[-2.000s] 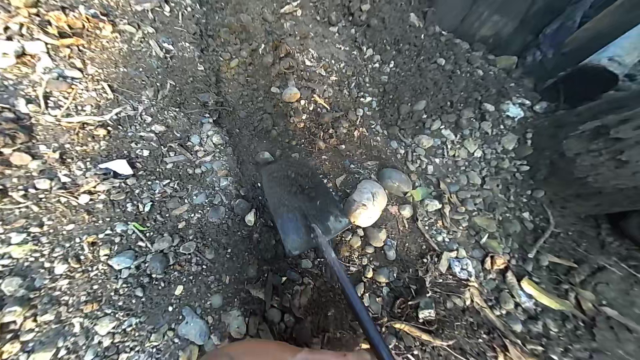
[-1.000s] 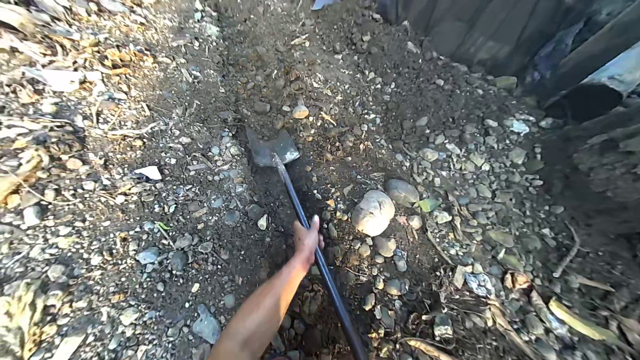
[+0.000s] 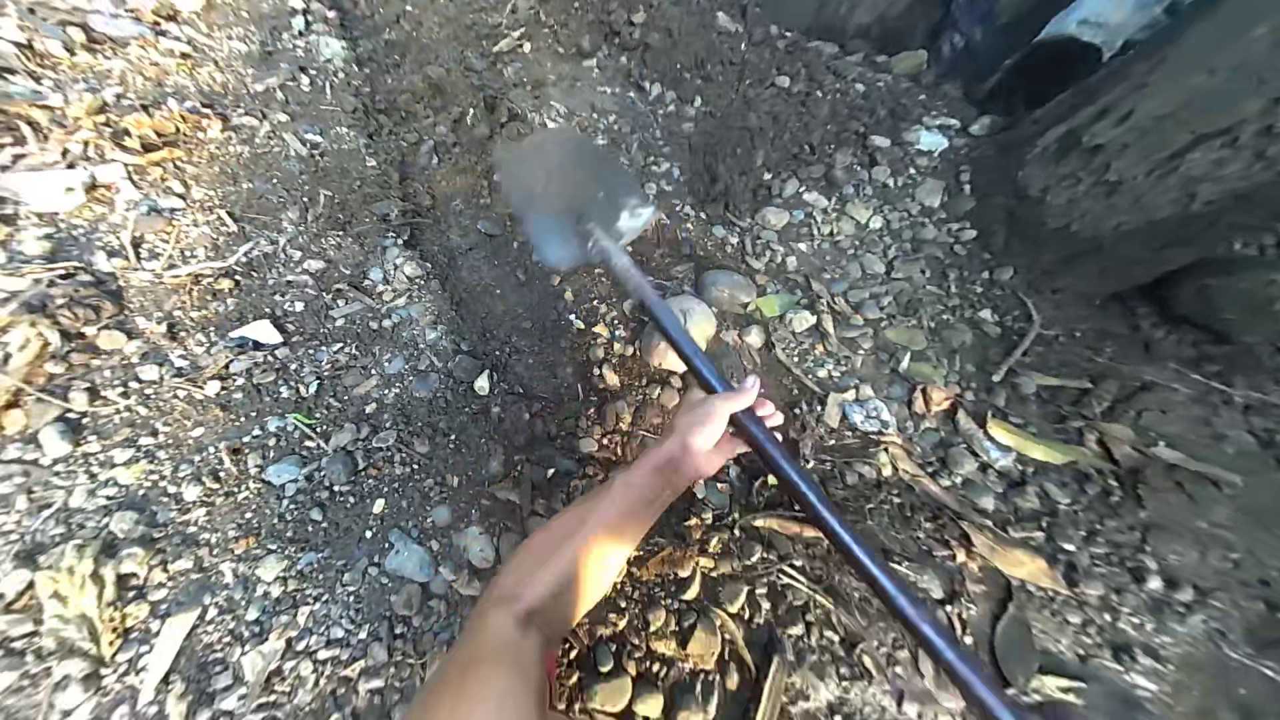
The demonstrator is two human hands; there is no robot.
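Observation:
My left hand [image 3: 715,430] is wrapped around the dark shaft of a shovel [image 3: 850,545], thumb on top, at about the middle of the view. The shovel's flat metal blade [image 3: 570,195] is blurred and lies up and left of the hand, over dark soil. Its shaft runs down to the lower right edge and passes over a large pale stone [image 3: 690,325]. A grey rounded stone [image 3: 727,290] sits just right of that one. My right hand is out of view.
Gravel and soil [image 3: 380,480] cover the ground. Dry leaves [image 3: 1015,555] lie at the lower right, with a yellowish leaf [image 3: 1040,442] above them. A large dark rough mass [image 3: 1160,150] stands at the upper right, beside a pale object with a dark opening [image 3: 1040,75].
Two seconds ago the blade lay beside the pale stone; one second ago it was farther up the soil. My left hand, on the shaft one second ago too, has moved right with the shovel.

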